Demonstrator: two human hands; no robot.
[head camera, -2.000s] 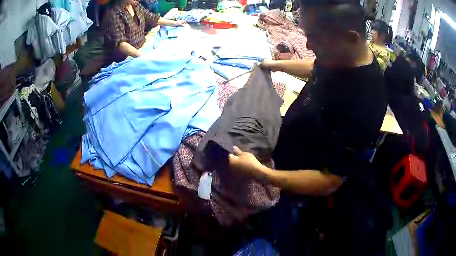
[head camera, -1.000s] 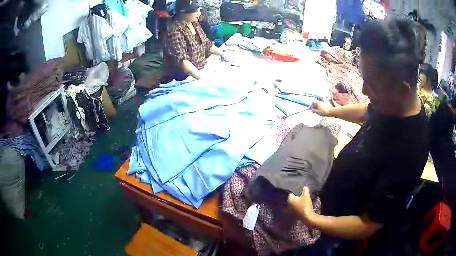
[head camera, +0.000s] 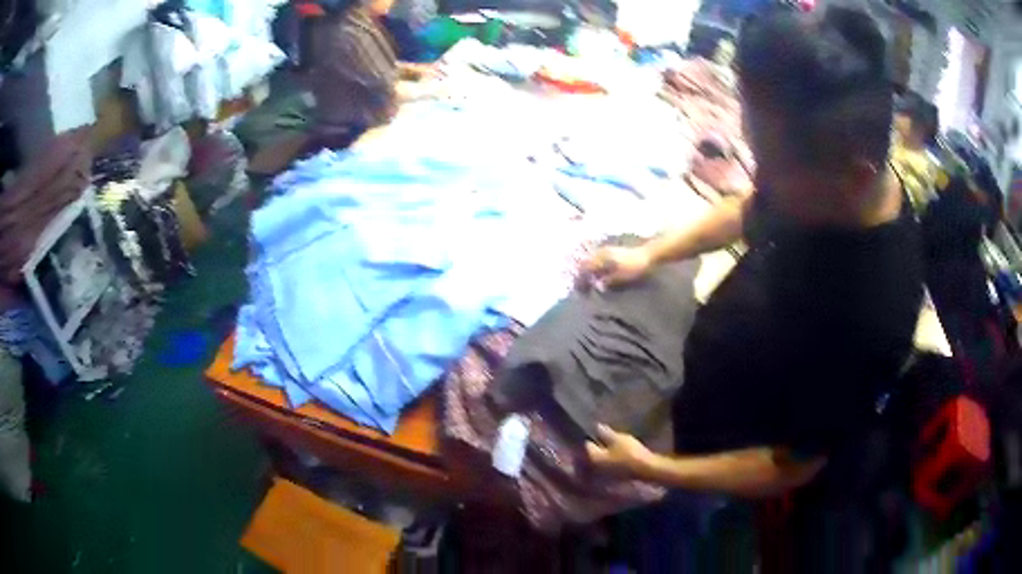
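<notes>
Neither of my hands is in the picture. A dark grey-brown garment (head camera: 611, 348) lies on the near right part of the table, held by a person in a black T-shirt (head camera: 784, 325). That person's one hand is at its upper left edge, the other at its lower edge. Short folds show across its middle. A white tag (head camera: 511, 445) hangs at its lower left. Pink-red flecked tweed pieces (head camera: 476, 387) lie under it and hang over the table edge. The picture is somewhat blurred.
Light blue garment pieces (head camera: 347, 280) are piled left on the table with an orange-brown edge (head camera: 325, 415). An orange-brown wooden stool (head camera: 319, 533) is below. A red plastic stool (head camera: 953, 454) is at right. Another person (head camera: 350, 73) stands at the far left side.
The person's upper hand has moved down and left onto the dark garment's edge; the garment's raised upper end is lowered and lies flatter. The view has shifted sideways and back.
</notes>
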